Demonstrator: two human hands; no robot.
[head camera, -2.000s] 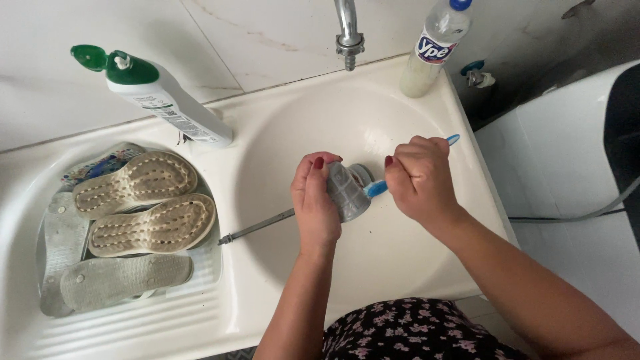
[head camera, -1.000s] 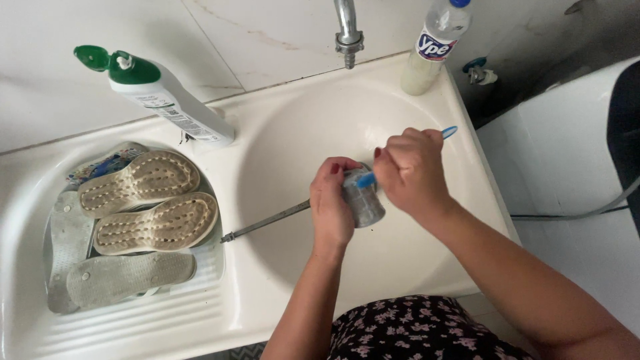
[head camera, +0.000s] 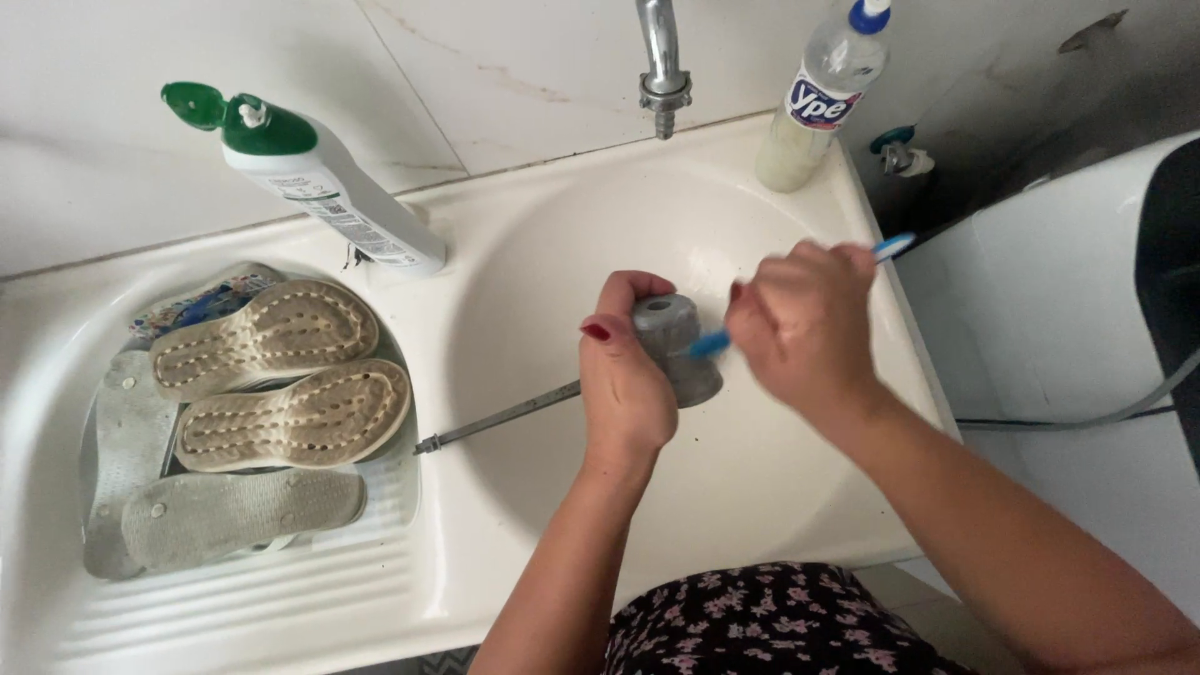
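Over the sink basin (head camera: 562, 487), my left hand (head camera: 628, 375) grips a grey, spool-shaped part (head camera: 692, 380) with a hole in its end. A thin metal rod (head camera: 516, 410) runs from behind that hand to the ridge between the two basins; whether it joins the grey part is hidden. My right hand (head camera: 806, 323) is closed around a blue toothbrush (head camera: 710, 344), whose head touches or nearly touches the side of the grey part. The brush's handle end sticks out beyond my fingers, near the basin's right edge.
Several sandals (head camera: 295, 412) lie in water in the left basin beside its ribbed slope (head camera: 253, 600). A white bottle (head camera: 347, 197) with an open green cap stands behind. The metal tap (head camera: 664, 84) hangs over the back; a clear Ypê bottle (head camera: 811, 103) stands at the back right corner.
The grey part has turned in my left hand, so its holed end now faces up. My right hand with the toothbrush has shifted slightly down and to the right since one second ago.
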